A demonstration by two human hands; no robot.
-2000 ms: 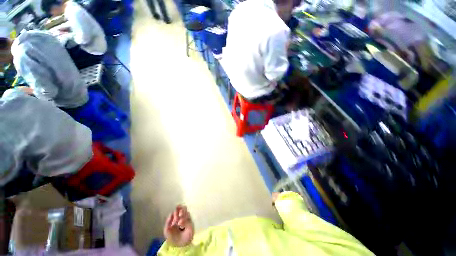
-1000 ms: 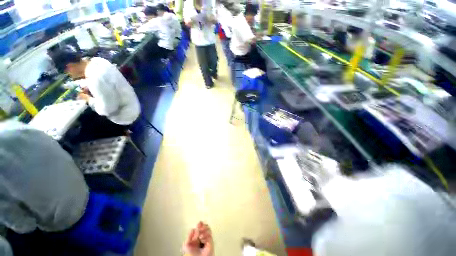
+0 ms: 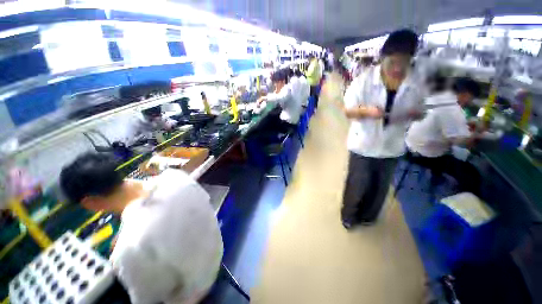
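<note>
Neither of my hands is in view. A beige aisle floor (image 3: pixel 333 255) runs ahead of me. A person in a white jacket (image 3: pixel 374 127) stands in it, facing me, with both hands at chest height; whether they hold something is too blurred to tell. At the lower left, a white tray (image 3: pixel 72 252) with rows of dark round pockets or discs sits at the bench beside a seated person (image 3: pixel 169 240).
An orange-brown tray or box (image 3: pixel 189 159) lies on the left bench. A stool (image 3: pixel 277 151) stands left of the aisle. A blue bin or stool with a pale sheet (image 3: pixel 468 209) and a seated person (image 3: pixel 440 127) are on the right.
The view has lifted and moved along the aisle. The standing person is much nearer. My left hand, low in the earlier frames, and my right hand or yellow sleeve have left the picture.
</note>
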